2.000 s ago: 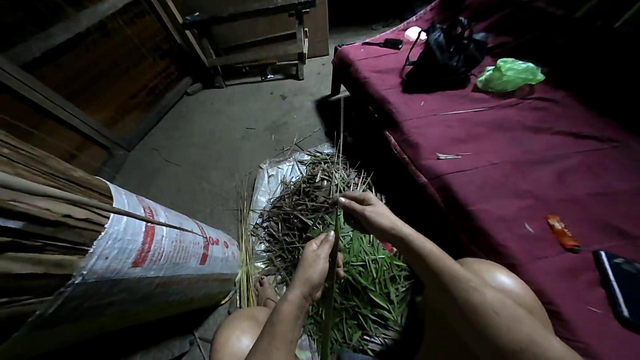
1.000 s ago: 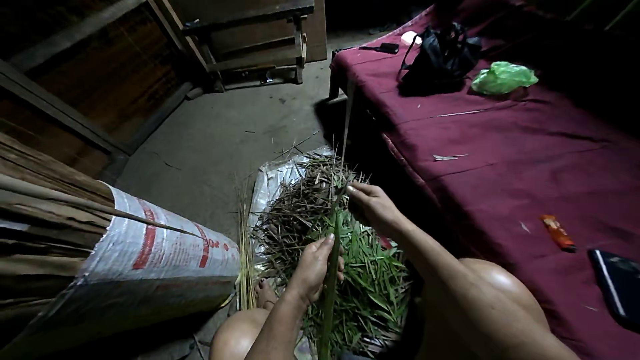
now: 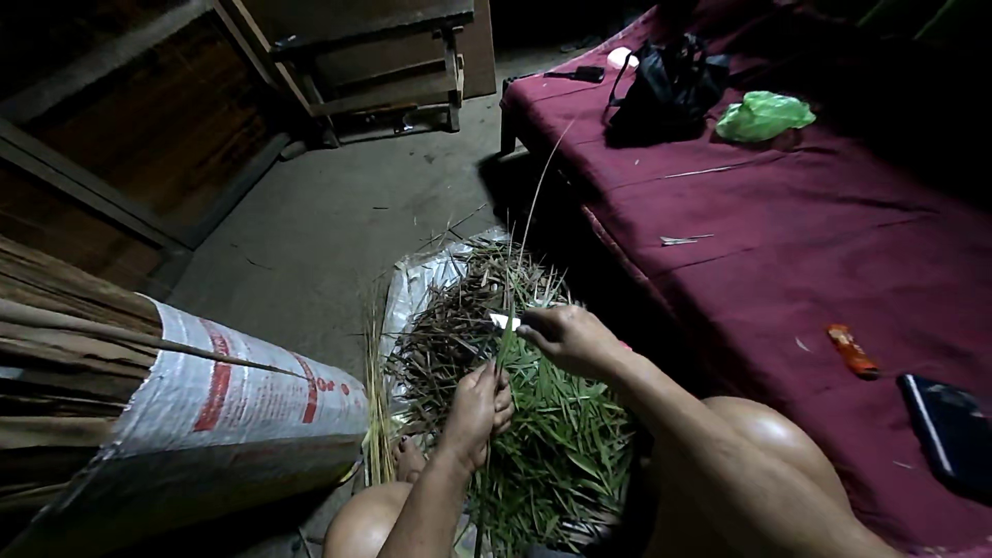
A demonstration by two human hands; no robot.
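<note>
My left hand (image 3: pixel 477 411) is closed around a long green leaf frond (image 3: pixel 508 333), whose thin stalk rises past the cloth-covered platform's edge. Just above and to the right, my right hand (image 3: pixel 570 337) grips a small blade (image 3: pixel 504 320) that shows bright against the frond; its handle is hidden by the fingers. Below both hands lies a heap of cut green leaf strips (image 3: pixel 566 457), with brown, dry-looking strips (image 3: pixel 442 341) on its left and far side. A white plastic sheet (image 3: pixel 411 287) shows under the heap.
A printed woven sack (image 3: pixel 248 387) of dry stalks lies at the left, beside thin yellowish sticks (image 3: pixel 377 403). On the right, a platform with maroon cloth (image 3: pixel 744 287) carries a black bag (image 3: pixel 659 93), a green plastic bag (image 3: pixel 763 118), an orange packet (image 3: pixel 851 351) and a phone (image 3: pixel 949 434).
The blade in my right hand now shows brightly beside the frond. The frond's thin upper end now bends to the right, where it stood nearly upright before.
</note>
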